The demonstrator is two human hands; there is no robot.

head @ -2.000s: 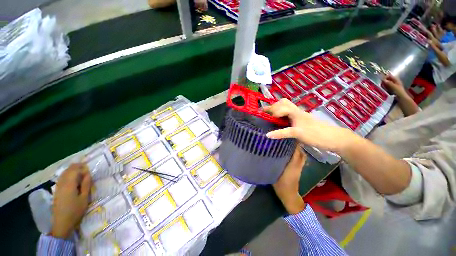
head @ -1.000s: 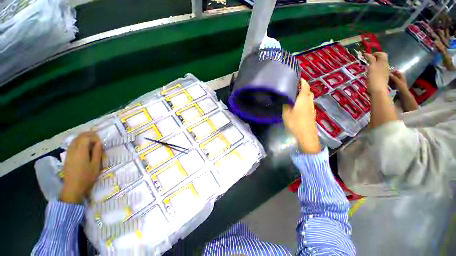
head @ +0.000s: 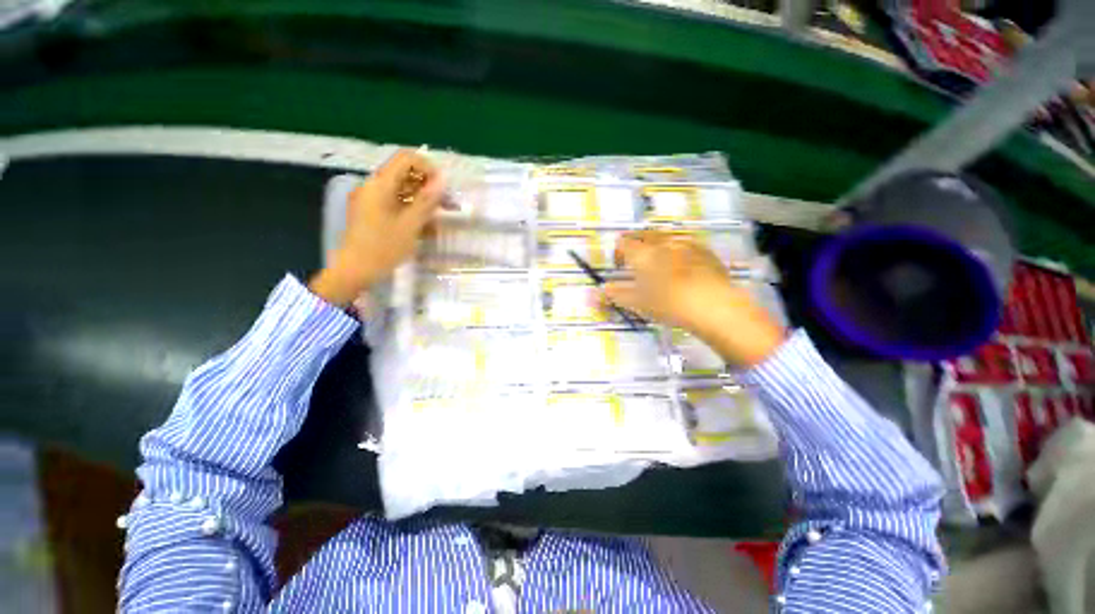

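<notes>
The pale tray (head: 528,462) lies in front of me with rows of silver-edged, part-yellow frames (head: 574,204). A clear striped sheet (head: 474,246) covers its left part. My left hand (head: 387,222) is at the tray's upper left, its fingers pinched on that sheet's edge; the fingertips are partly hidden. My right hand (head: 690,288) is over the middle right of the tray. Its fingertips are at the dark tweezers (head: 604,286), which lie slanted over the frames. Blur hides whether the fingers grip them.
A grey round bin (head: 949,204) with a purple rim stands tilted right of the tray, its opening towards me. Beyond it are red parts (head: 1039,318) in a tray and a person's beige sleeve. A grey post (head: 973,114) slants behind the bin. The green channel (head: 480,90) runs across the back.
My right hand has let go of the bin and moved left to the tweezers. The other person's hand has left the bin. The view has turned left and down; my left hand stays at the striped sheet.
</notes>
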